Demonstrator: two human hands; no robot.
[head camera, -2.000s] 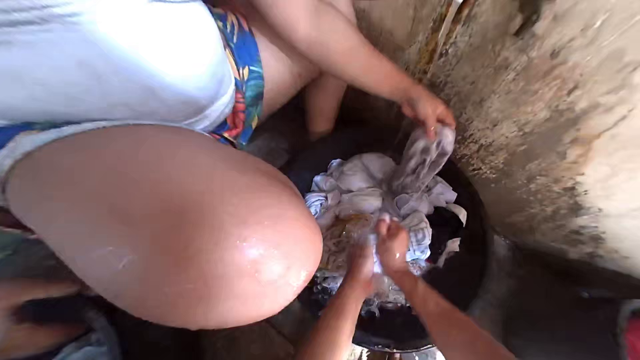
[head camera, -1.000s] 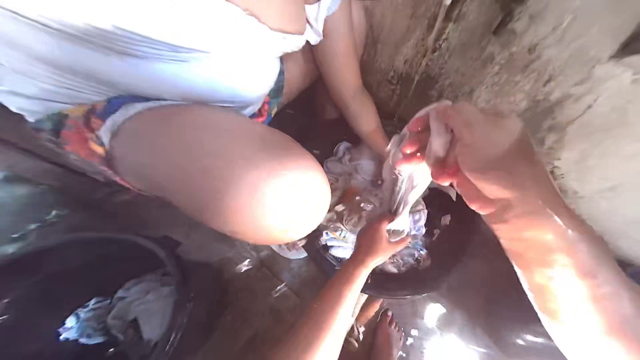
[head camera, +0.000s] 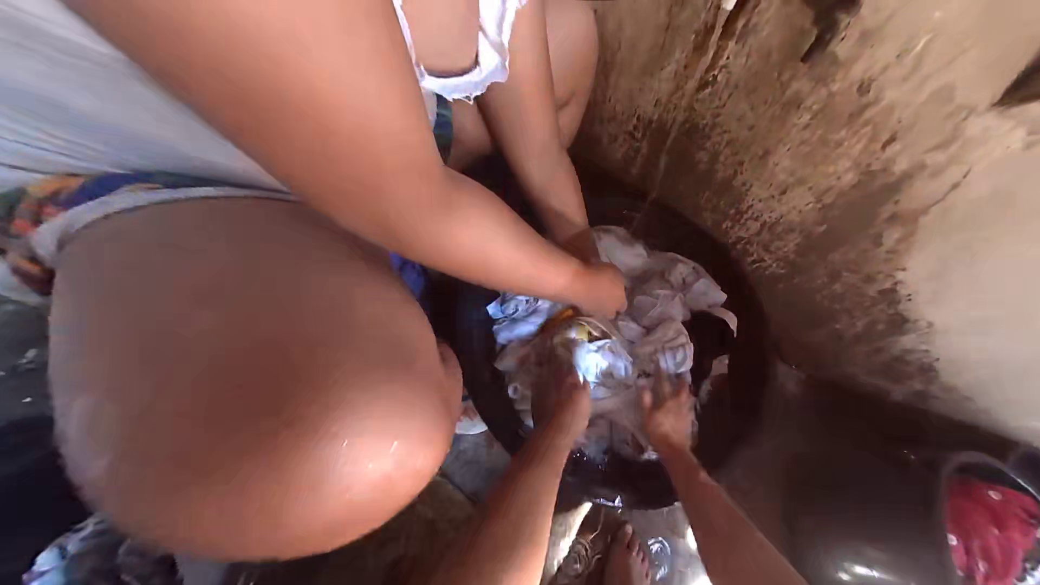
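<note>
Wet white and grey clothes (head camera: 662, 313) lie heaped in a round black basin (head camera: 743, 390) with water low in it. At the near left of the heap, my left hand (head camera: 562, 398) rests against the cloth, its fingertips hidden in shadow and fabric. Beside it on the right, my right hand (head camera: 670, 413) touches the cloth with its fingers spread. A bright bluish-white piece of cloth (head camera: 603, 361) lies between my two hands. From the upper left, another person's hands reach into the same basin; one hand (head camera: 601, 290) presses into the heap and the other is partly covered by it.
The co-worker's bare knee (head camera: 268, 390) fills the left side, close to the basin. A stained wall (head camera: 894, 203) rises at the right. Red cloth (head camera: 987, 528) lies in a container at the lower right. More clothes (head camera: 89, 552) show at the lower left. A bare foot (head camera: 627, 556) is below the basin.
My hands held up a wrung whitish cloth one second ago; now they are down on the heap, apart. The other person now has both hands in the basin.
</note>
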